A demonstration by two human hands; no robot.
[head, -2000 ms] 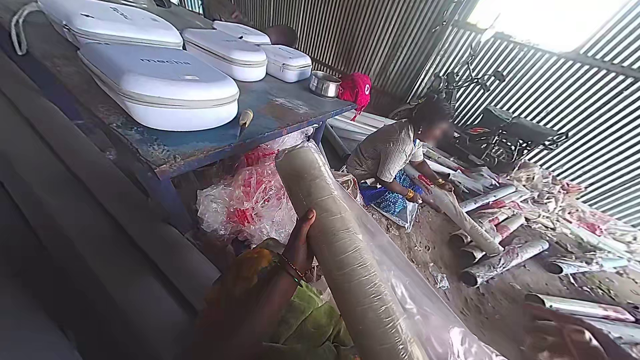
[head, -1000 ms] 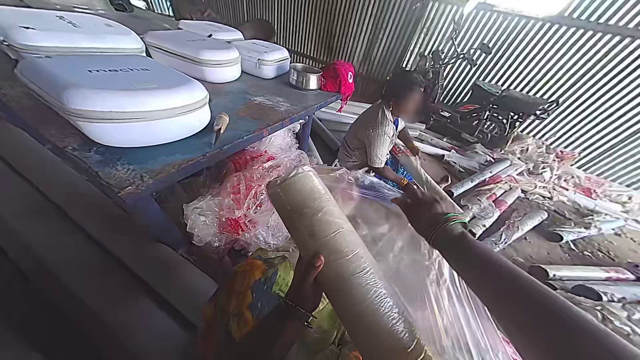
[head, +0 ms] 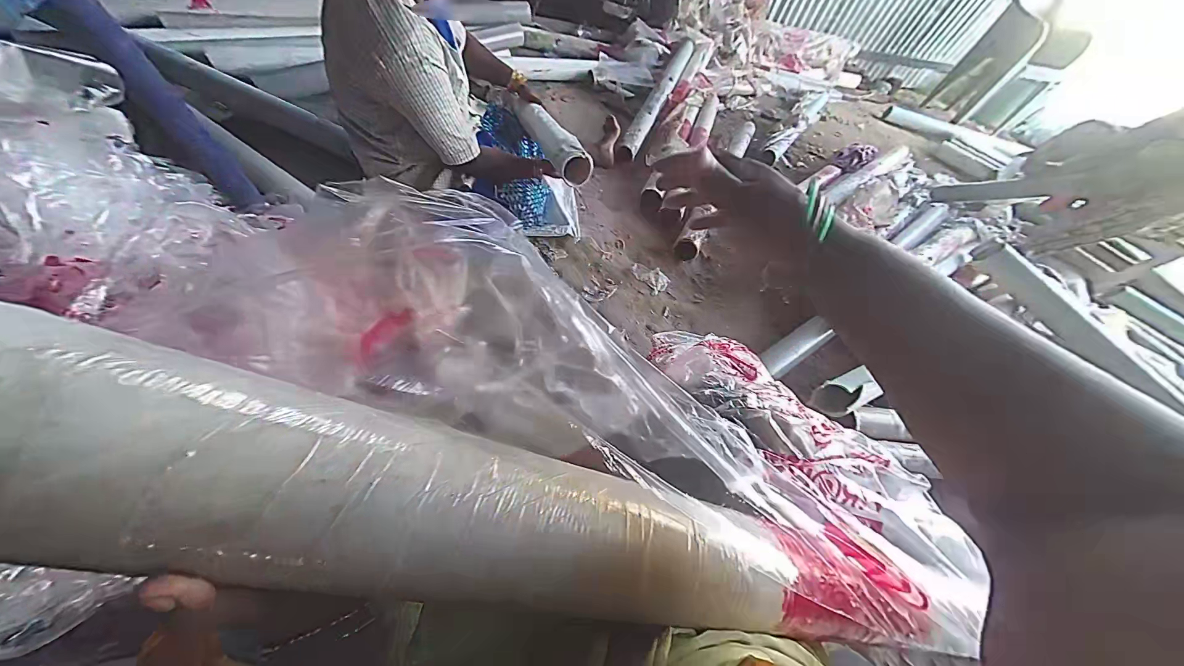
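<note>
A pale tube (head: 398, 518) wrapped in clear plastic film lies across the lower part of the view. Beneath its left part, my left hand (head: 185, 597) supports it, with only a few fingertips showing. From the tube a loose sheet of clear film (head: 518, 305) spreads upward, and red print marks the film near the tube's right end. My right hand (head: 712, 185), with green bangles at the wrist, is stretched out beyond the sheet, fingers spread and slightly blurred. No tube or film shows in its grasp.
A seated co-worker (head: 398, 92) holds another tube (head: 552, 143) at upper centre. More tubes (head: 657, 102) and plastic scraps lie on the dirt floor. Crumpled clear film (head: 83, 185) is heaped at left, beside a blue table leg (head: 157, 102). Printed film (head: 814, 444) lies at right.
The view has swung strongly right and down, and the table top is out of sight. My right hand, near the film a second ago, now reaches out with spread fingers. The tube now lies closer to level.
</note>
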